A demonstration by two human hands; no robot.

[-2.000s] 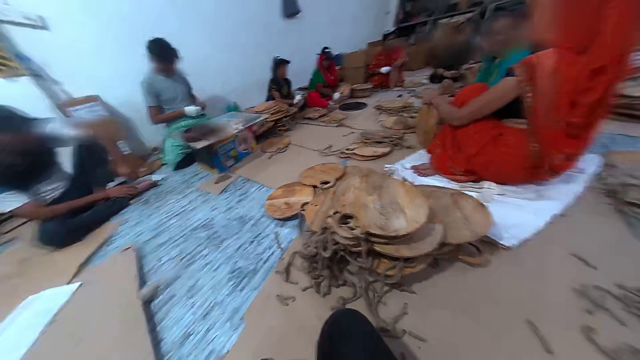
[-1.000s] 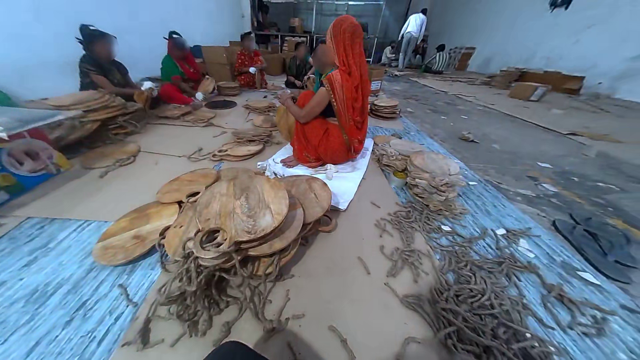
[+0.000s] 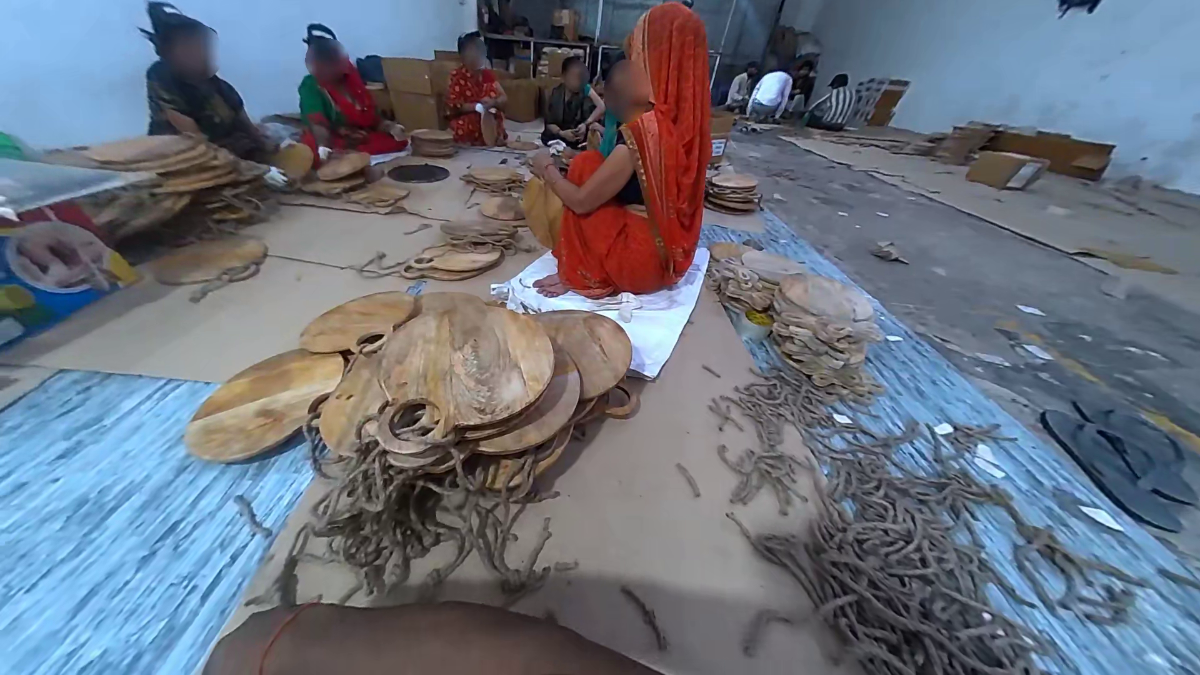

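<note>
Neither of my hands shows in the head view. A bare forearm with a thin red thread crosses the bottom edge; which arm it is I cannot tell, and its hand is out of frame. Just beyond it lies a pile of round wooden boards with ring handles (image 3: 469,366), grey-brown cords (image 3: 412,516) hanging from the handles. One flat round board (image 3: 267,398) rests at the pile's left side. A large heap of loose cord pieces (image 3: 900,553) spreads at the lower right, with stacked boards (image 3: 820,319) behind it.
A person in an orange sari (image 3: 637,187) sits on a white cloth (image 3: 647,328) ahead. Other people sit farther back among board stacks (image 3: 178,169). Cardboard (image 3: 619,497) and a blue-grey mat (image 3: 122,487) cover the floor. Black flip-flops (image 3: 1120,459) lie at right, cartons (image 3: 1008,169) beyond.
The view has swung right over the two seconds, bringing in the cord heap and flip-flops. A bare forearm has come in at the bottom edge.
</note>
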